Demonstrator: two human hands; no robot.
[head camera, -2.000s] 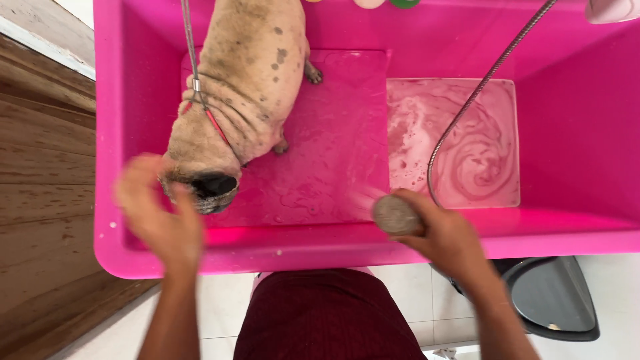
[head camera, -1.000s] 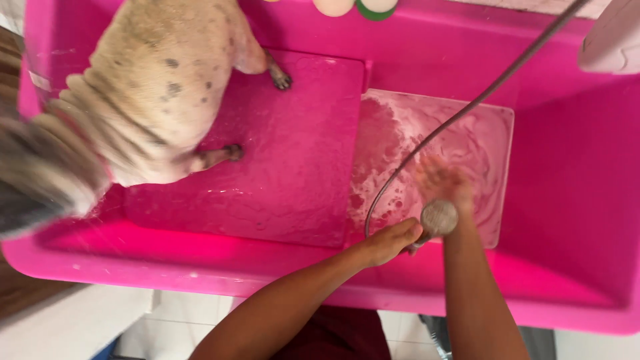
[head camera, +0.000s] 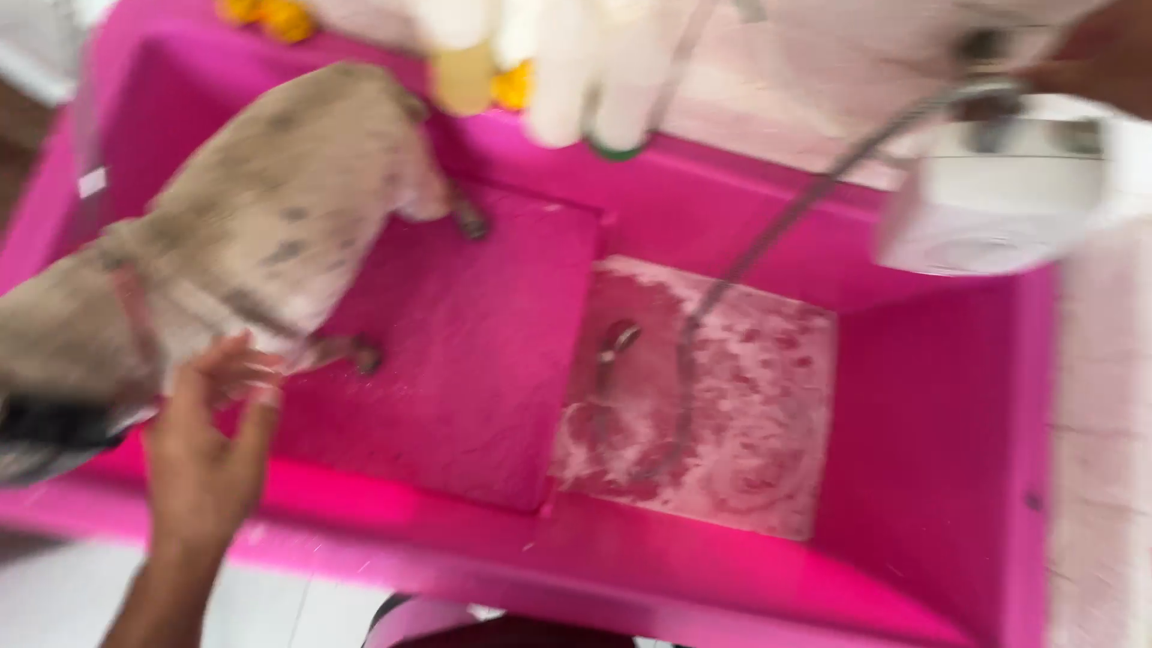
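Observation:
A wet, pale dog with dark spots (head camera: 297, 207) stands at the left on the raised floor of a pink tub (head camera: 927, 441), its dark-muzzled head at the left edge. My left hand (head camera: 211, 423), fingers apart and blurred, is at the dog's chest below its red collar (head camera: 135, 306); whether it touches is unclear. At the upper right, my right hand (head camera: 1093, 63) is on the fitting where a metal shower hose (head camera: 810, 193) meets the wall, partly cut off by the frame. The hose runs down into foamy water (head camera: 747, 414) in the tub's lower basin.
A white box-shaped water heater (head camera: 999, 198) juts out over the tub's back right corner. Several pale bottles (head camera: 562, 81) and yellow flowers (head camera: 288, 18) stand along the back rim. A step edge (head camera: 571, 360) divides the raised floor from the basin.
The shower head has left my hand, and the hose end now lies in the water. My right hand has moved up to the wall fitting; my left is back by the dog. The view has shifted.

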